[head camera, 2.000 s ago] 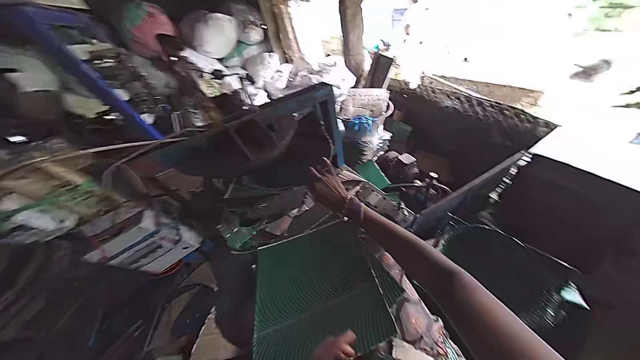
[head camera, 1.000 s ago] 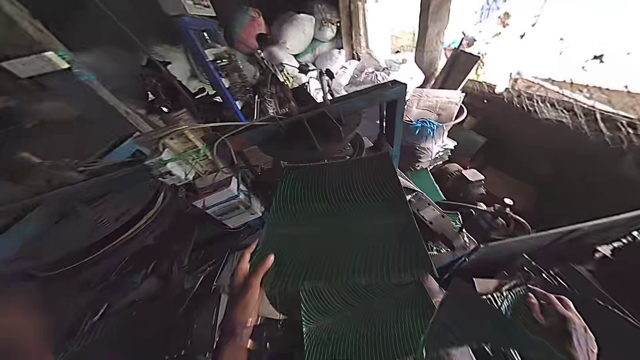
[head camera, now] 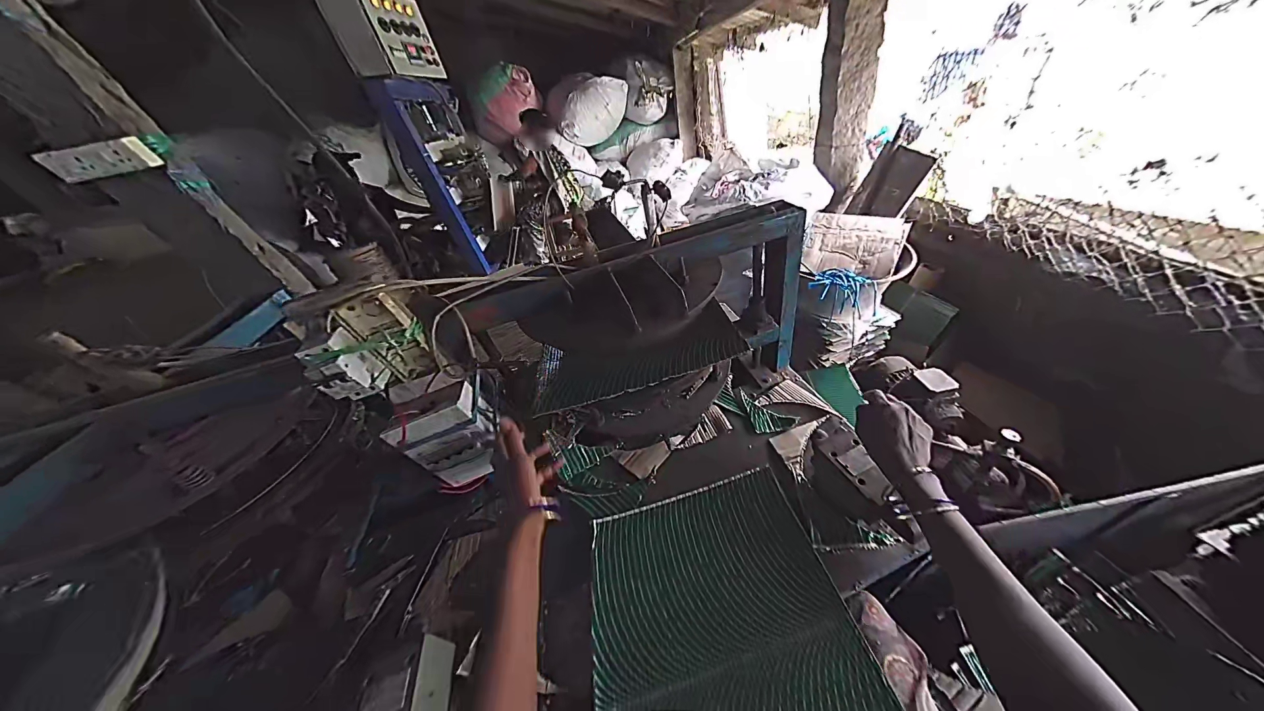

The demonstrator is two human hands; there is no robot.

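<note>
My left hand [head camera: 525, 466] is raised with its fingers apart, left of the press and near a stack of white boxes [head camera: 441, 425]. My right hand [head camera: 896, 434] is closed at the right side of the press; whether it grips something there I cannot tell. Between my forearms lies a green ribbed sheet [head camera: 726, 592]. Another green ribbed sheet [head camera: 642, 365] sits in the press, between its dark round upper plate [head camera: 627, 301] and the round base below. Green and brown scraps [head camera: 770, 410] lie around that base.
The blue metal press frame [head camera: 787, 286] stands over the round plates. Behind it are stuffed sacks [head camera: 590, 109] and a control box [head camera: 383, 38] on a blue post. At the right are a bucket [head camera: 859, 262], a motor-like machine [head camera: 973, 464] and a metal edge [head camera: 1136, 509]. Cables hang at the left.
A green ribbed sheet that lay in front of the press, over another, is now between its plates. My left hand has moved forward beside the press, and my right hand has come to its right side.
</note>
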